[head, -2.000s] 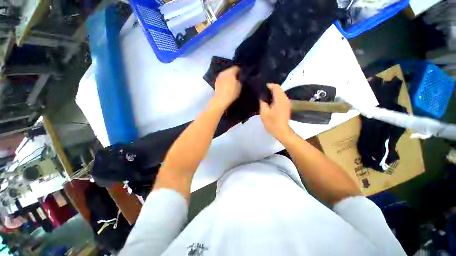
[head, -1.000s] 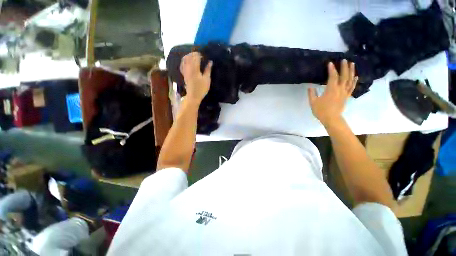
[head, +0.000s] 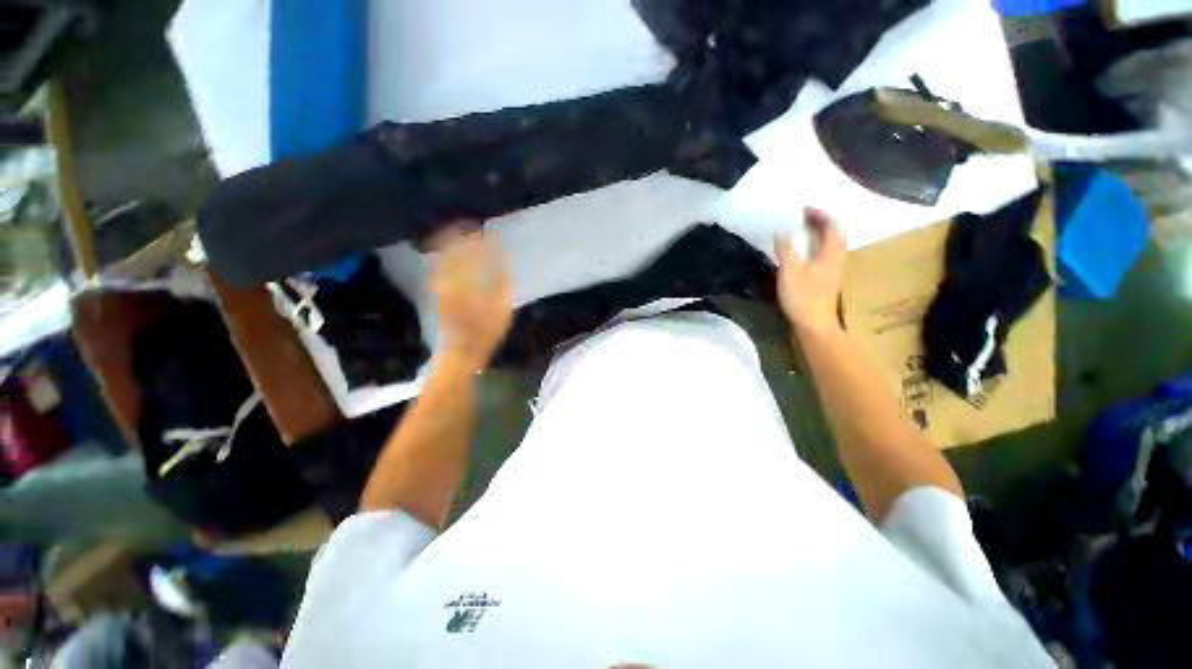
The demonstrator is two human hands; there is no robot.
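A long dark padded form [head: 523, 163] lies across the white table, its rounded left end showing. A black garment piece [head: 712, 261] lies in front of it along the table's near edge. My left hand [head: 473, 294] is blurred, at the form's near side, by the left part of that piece. My right hand [head: 813, 268] is blurred, beside the piece's right end. Whether either hand holds cloth cannot be told. The iron [head: 895, 144] rests on the table at the right, its handle pointing right. More black cloth [head: 784, 46] is heaped at the form's right end.
A blue strip [head: 318, 85] lies at the table's back left. An open carton [head: 268, 346] with black cloth and pale ties stands at the left. A brown cardboard carton [head: 902, 320] with black cloth on it is at the right, near a blue basket [head: 1101, 233].
The bunched cloth at the form's left end no longer covers it; black cloth now lies along the near table edge. Both hands have moved off the form towards me. The view has turned.
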